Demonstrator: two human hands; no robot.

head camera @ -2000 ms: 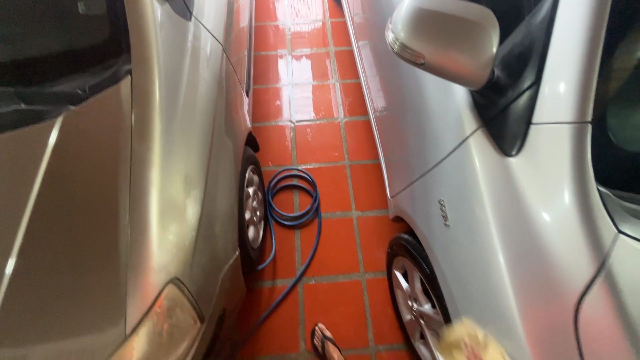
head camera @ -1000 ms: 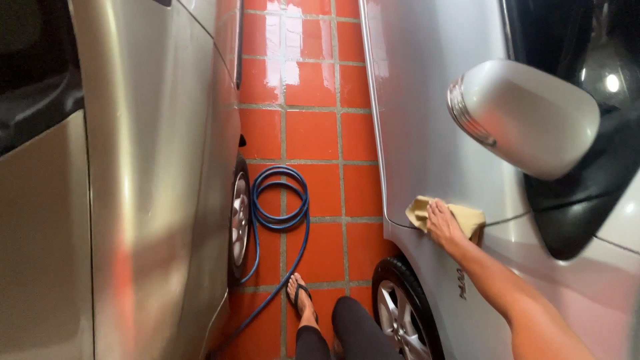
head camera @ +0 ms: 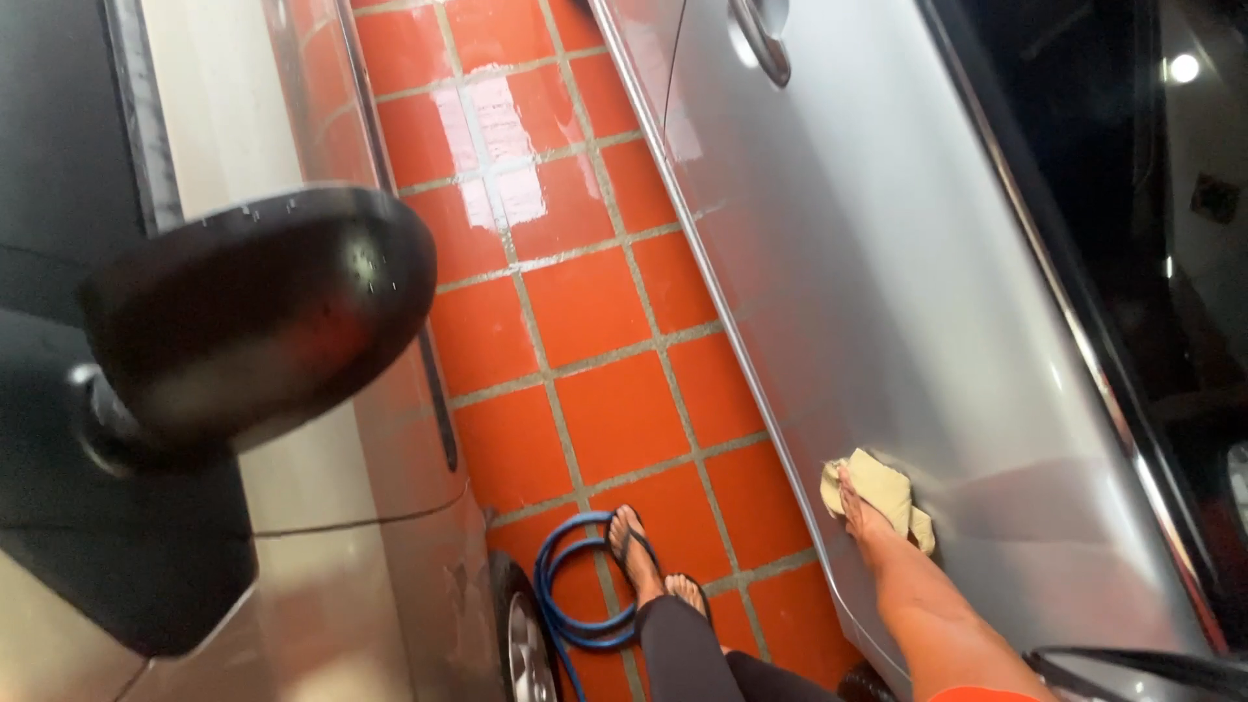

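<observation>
My right hand [head camera: 854, 507] presses a folded pale yellow cloth [head camera: 882, 492] against the lower front part of the silver car's door [head camera: 858, 292]. Its fingers lie over the cloth's left side, and the arm reaches up from the bottom right. The door's handle [head camera: 762, 44] is farther ahead, near the top. My left hand is out of the frame.
A beige car [head camera: 322, 546] stands on the left, its dark side mirror [head camera: 263, 322] jutting toward the aisle. Between the cars runs a floor of wet-looking orange tiles [head camera: 609, 405]. A coiled blue hose [head camera: 585, 639] lies by my sandalled feet [head camera: 634, 556] and a wheel [head camera: 526, 643].
My right hand with the cloth has gone from the silver car's panel beside the door's front seam onto the door itself. My feet have moved forward to the hose coil. The view has shifted forward.
</observation>
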